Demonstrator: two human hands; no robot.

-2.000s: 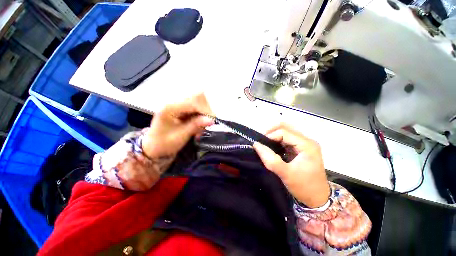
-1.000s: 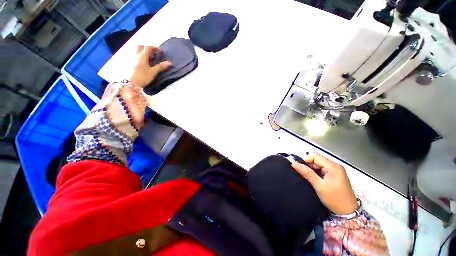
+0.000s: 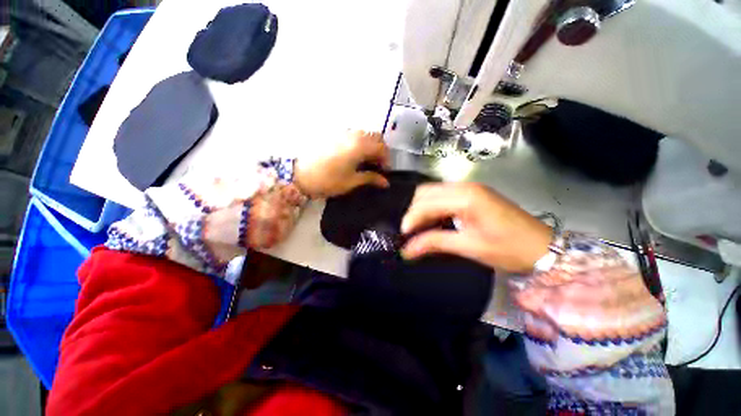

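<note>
A black rounded pouch piece (image 3: 443, 284) with a zip band lies at the table's front edge, partly over the lap. A dark flat panel (image 3: 345, 218) lies against it under my hands, just in front of the needle area. My left hand (image 3: 351, 169) pinches the flat panel's upper edge. My right hand (image 3: 479, 226) grips the pouch piece near the zip, its fingertips bent over where the two pieces meet. The exact hold of the right fingertips is blurred. The lit presser foot and needle (image 3: 449, 150) are just beyond my hands.
A grey-black flat panel (image 3: 162, 130) and a smaller rounded black piece (image 3: 233, 42) lie at the left of the white tabletop (image 3: 317, 73). A dark mound of pieces (image 3: 597, 140) sits beneath the machine arm (image 3: 666, 65). Slim snips (image 3: 644, 252) lie right. Blue bins (image 3: 41, 280) stand left.
My left hand has moved from the panels at the left to the needle area, bringing a dark panel. The right hand and pouch piece are now beside it, closer to the machine.
</note>
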